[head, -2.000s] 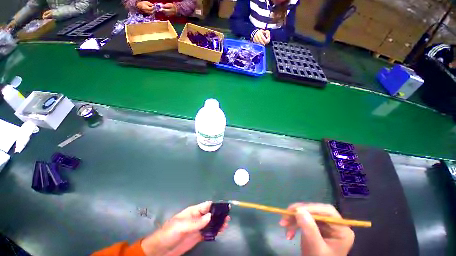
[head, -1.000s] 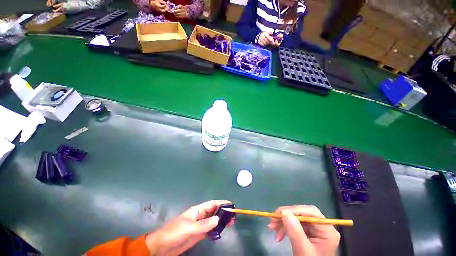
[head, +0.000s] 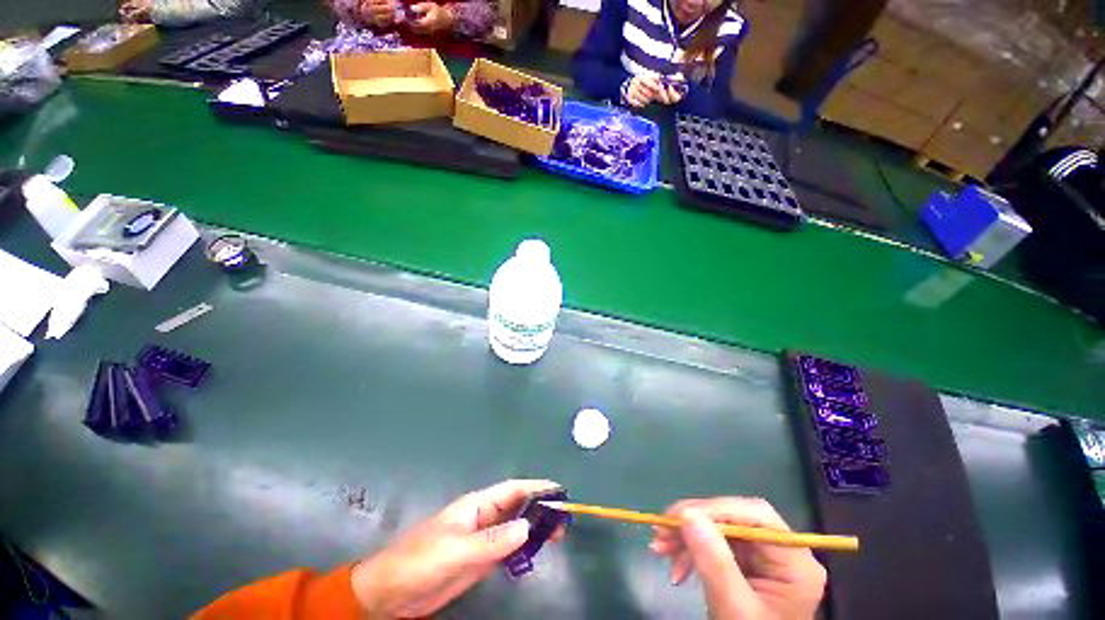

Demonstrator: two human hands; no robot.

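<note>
My left hand [head: 451, 551], below the centre, holds a dark purple-black plastic housing [head: 534, 533] between thumb and fingers, tilted. My right hand [head: 742, 560] grips a thin yellow-orange brush [head: 776, 534] like a pencil. The brush tip touches or nearly touches the upper end of the housing. A small white round cap [head: 590, 428] lies on the bench beyond the hands. A white bottle [head: 525, 303] with a pale label stands upright behind it.
Dark housings lie in a row on a black mat [head: 921, 484] at right; a dark cluster [head: 127, 400] lies at left. A white box [head: 125, 242], a round jar [head: 230, 253] and a flat strip [head: 184, 317] are far left. Across the green belt [head: 400, 218] sit trays, boxes and people.
Since two seconds ago, the brush tip has gone from the housing's top edge onto its upper part, and the housing is tilted more. The view has shifted slightly.
</note>
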